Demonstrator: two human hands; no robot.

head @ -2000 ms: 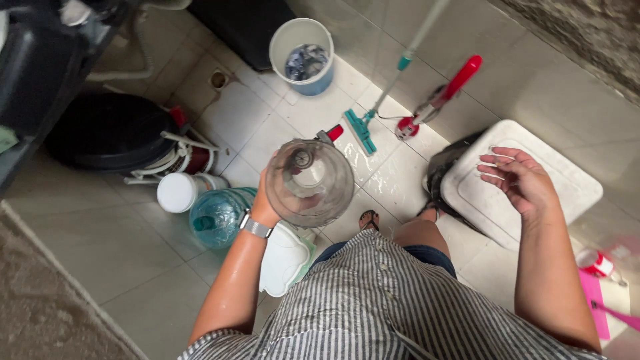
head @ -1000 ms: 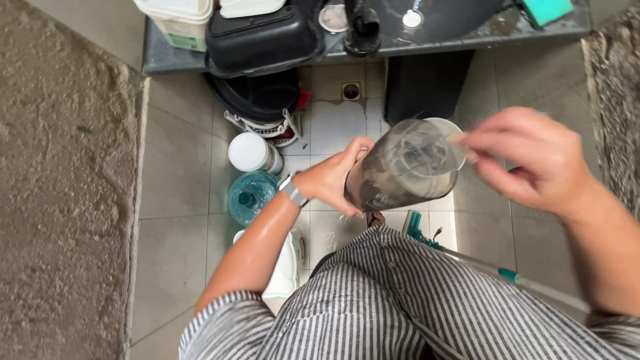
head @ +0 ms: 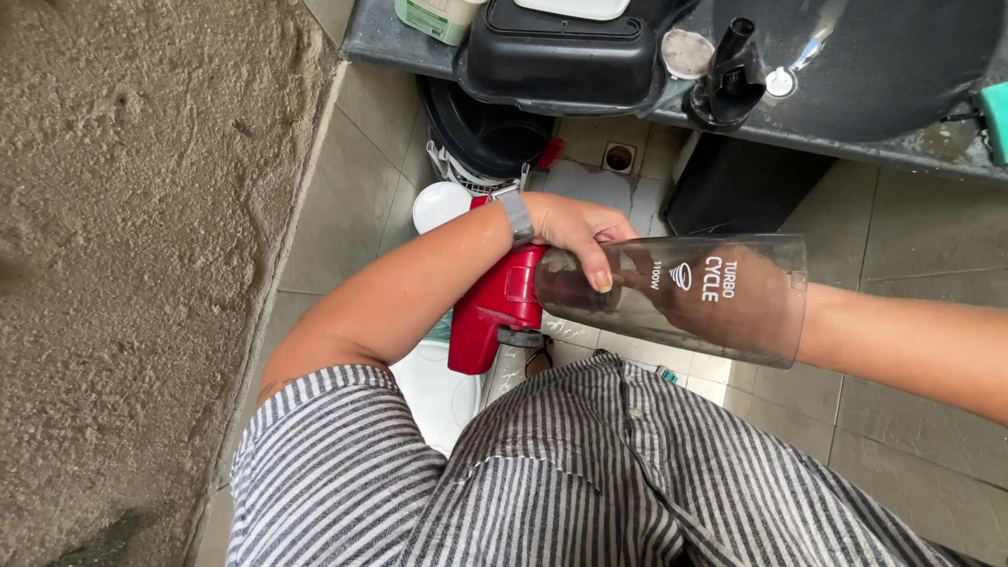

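Observation:
A smoky transparent dust container [head: 677, 335] of a vacuum cleaner lies sideways in front of my body, with white print on its wall. Joined to its left end is a red plastic part [head: 492, 315] with a small dark wheel. My left hand [head: 579, 232] grips the container near this red end, thumb on the outer wall. Through the wide right end, my right hand [head: 720, 295] reaches inside, a finger extended toward the narrower end. The tinted wall blurs that hand, and whether its fingertips hold anything is unclear.
A dark counter [head: 835, 146] with a basin runs across the top, bearing a black tub [head: 559, 59], a black nozzle-like part [head: 724, 79] and a green sponge [head: 994, 118]. Below are a floor drain [head: 619, 157], a black bin [head: 748, 189] and white lids. A rough wall edge [head: 165, 260] stands left.
My right hand has gone from outside the container's open end to inside it. The container has turned to lie sideways, its red part now showing. The view has swung toward the counter.

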